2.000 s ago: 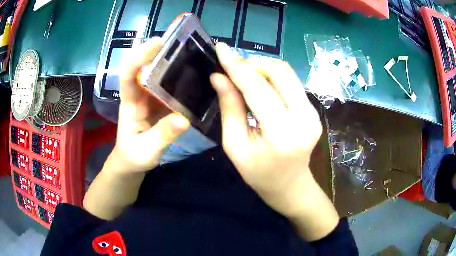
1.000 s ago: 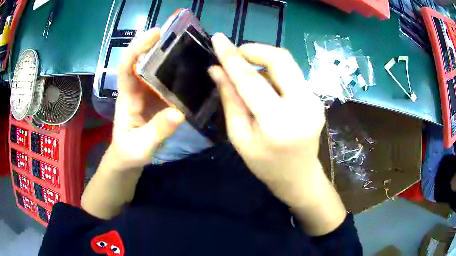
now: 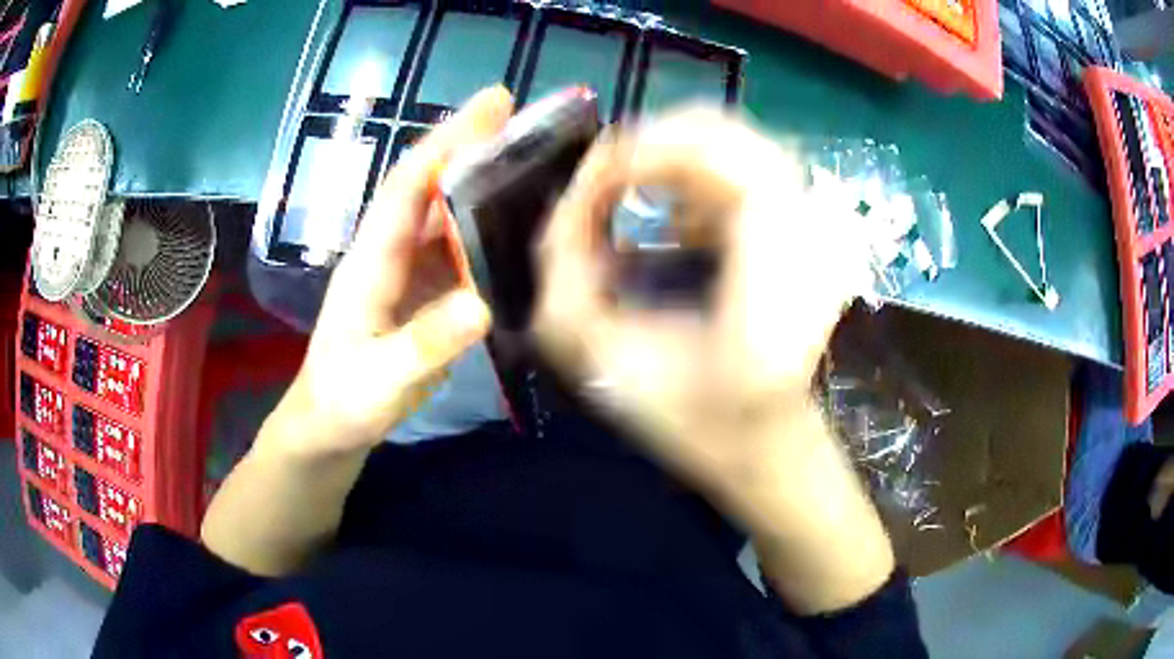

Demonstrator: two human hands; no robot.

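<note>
My left hand [image 3: 373, 309] holds a keypad phone [image 3: 505, 213] by its side edges, tilted, with its dark face turned to the right. My right hand [image 3: 708, 258] is at the phone's right side and badly blurred, its fingers curled. Whether it touches the phone or holds something small cannot be told. The lens tray [image 3: 348, 142], a clear sheet with rows of black-framed lenses, lies on the green mat behind my hands, partly hidden by them.
Crumpled clear film pieces [image 3: 901, 232] and a cream V-shaped strip [image 3: 1021, 245] lie right on the mat. An open cardboard box [image 3: 998, 431] sits below the bench edge. Red trays stand left [image 3: 180, 412], back [image 3: 888, 39] and right [image 3: 1139, 180]. A fan [image 3: 157, 261] is at left. Another person's sleeve [image 3: 1143, 509] shows at right.
The phone has turned so its face shows more edge-on. My right hand has moved quickly and now blurs beside it. The view has shifted slightly.
</note>
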